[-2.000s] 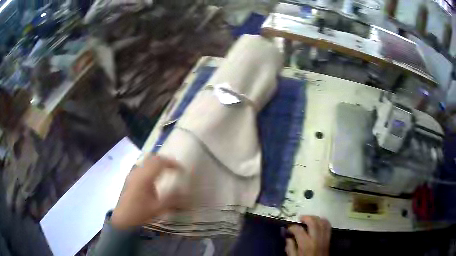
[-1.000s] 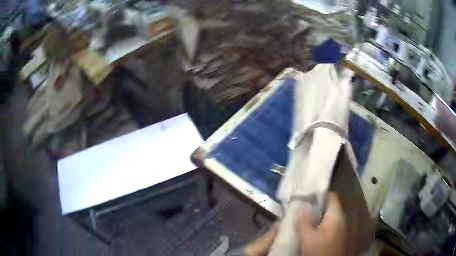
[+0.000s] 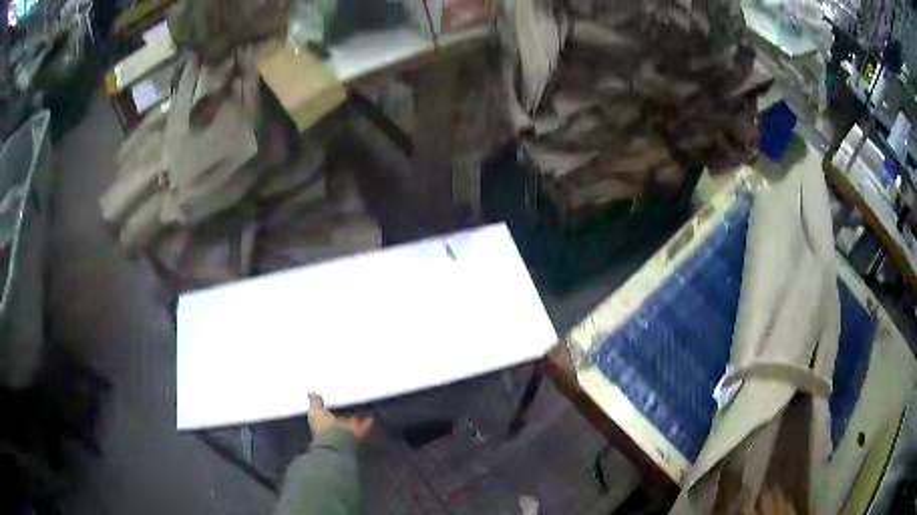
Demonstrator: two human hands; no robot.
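Observation:
A beige fabric bundle lies lengthwise over the blue cloth on the machine table, with a pale tie strip round it. Its near end runs out at the bottom edge. My right hand is at this end, blurred and mostly cut off, with its fingers against the bundle. My left hand is on the near edge of the white-topped side table, thumb on top and fingers at the rim.
The machine table's worn corner is close to the side table's right end. Large heaps of beige and brown panels stand behind, with more panels at the left. A small dark mark or item shows on the side table.
The view has swung left, away from the machine. The bundle was flat on the cloth, then its near end was lifted and turned. My left hand has moved to the side table's edge.

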